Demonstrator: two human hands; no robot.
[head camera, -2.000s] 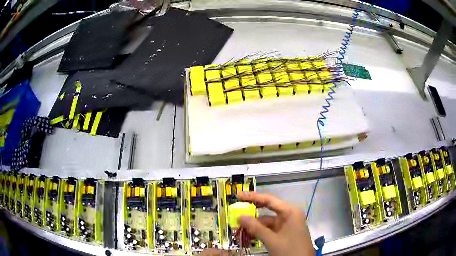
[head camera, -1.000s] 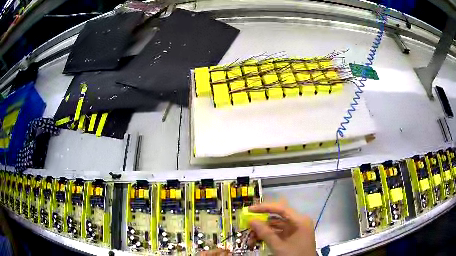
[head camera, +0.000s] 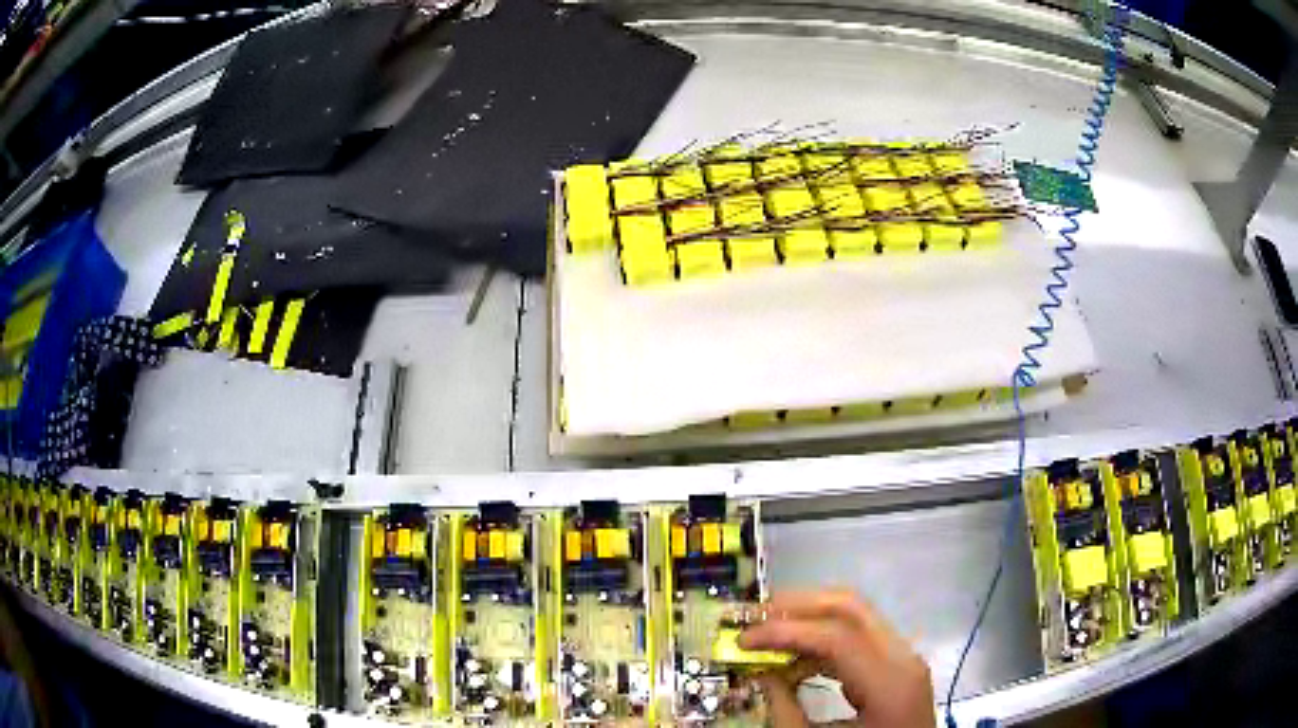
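My right hand (head camera: 854, 657) comes in from the bottom edge and grips a yellow transformer (head camera: 752, 646) between thumb and fingers. The transformer is tilted, at the right side of the nearest power supply board (head camera: 706, 597), over its lower middle part. The fingers hide part of it, and I cannot tell whether it touches the board. My left hand is out of the picture. More loose transformers (head camera: 752, 253) stand in rows on a white foam sheet (head camera: 797, 341), their dark wires trailing right.
Boards stand side by side in a metal-railed track (head camera: 626, 485), some at left and some at right (head camera: 1085, 569). A blue coiled cord (head camera: 1051, 306) hangs across the right. Black sheets (head camera: 470, 128), a blue bin (head camera: 57, 306) and a green circuit board (head camera: 1055, 186) lie behind.
The transformer has turned from facing me to tilted, and moved lower and right with my right hand. The left fingertips at the bottom edge have gone. The view has shifted slightly.
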